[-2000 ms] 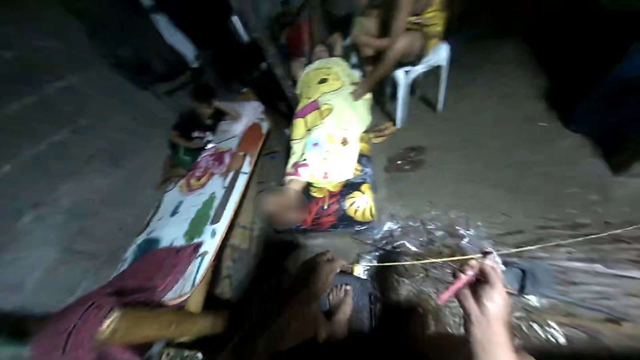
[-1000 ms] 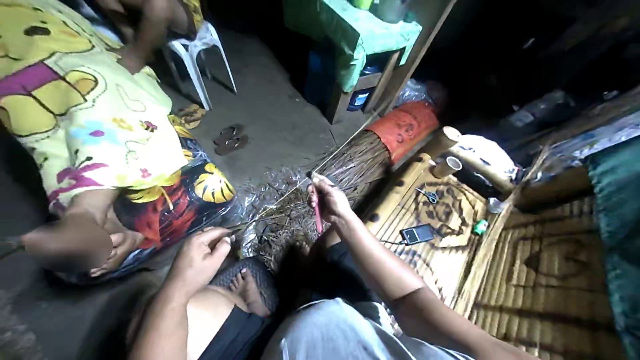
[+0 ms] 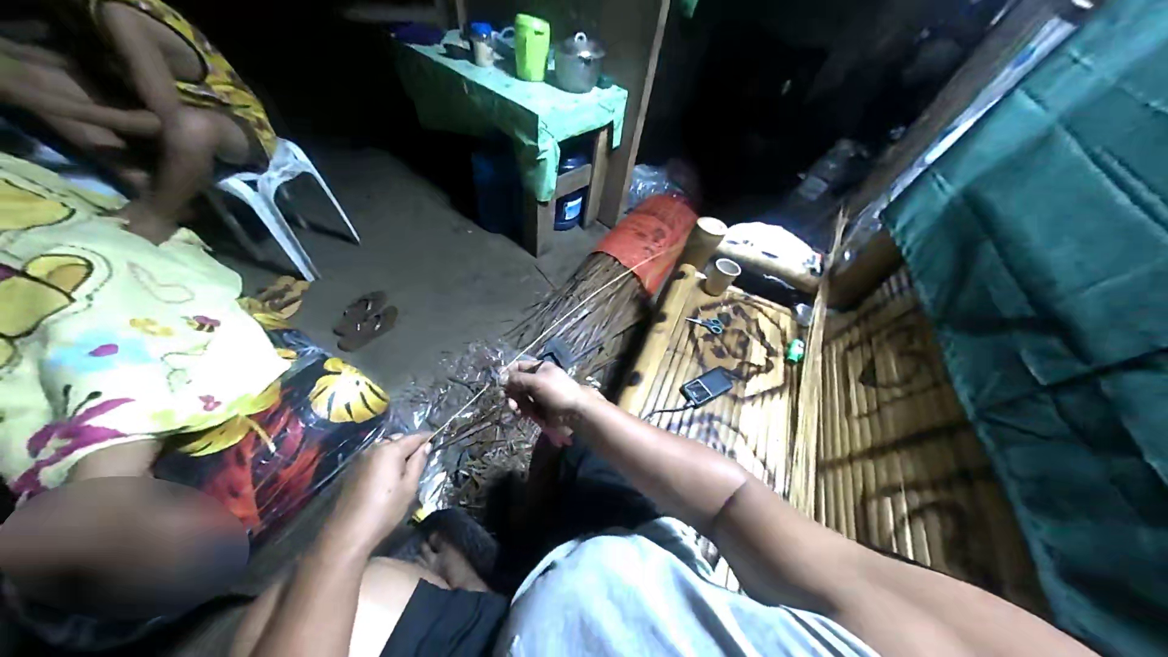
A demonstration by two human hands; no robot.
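Note:
A long thin pale strip of plant fibre (image 3: 584, 301) runs from my left hand up to the right, past my right hand, toward an orange sack. My left hand (image 3: 388, 479) pinches its near end between thumb and fingertips. My right hand (image 3: 543, 392) is closed around the strip farther along; a pink-handled tool, perhaps a knife, shows partly below its fingers. Under both hands lies a heap of shavings and thin stalks (image 3: 474, 456). A bundle of long dry stalks (image 3: 589, 306) sticks out of the orange sack (image 3: 650, 237) beyond my right hand.
Right is a bamboo bench (image 3: 748, 420) with scissors (image 3: 707, 324), a mobile phone (image 3: 706, 387) and a bamboo cup (image 3: 722, 276). At left a person lies under a yellow blanket (image 3: 137, 338); another sits on a white plastic chair (image 3: 274, 187). Slippers (image 3: 365, 319) lie on the floor.
The view has swung far to the right since the oldest frame. Compared with one second ago, my right hand looks closer to my left along the strip, and the pink tool is less visible.

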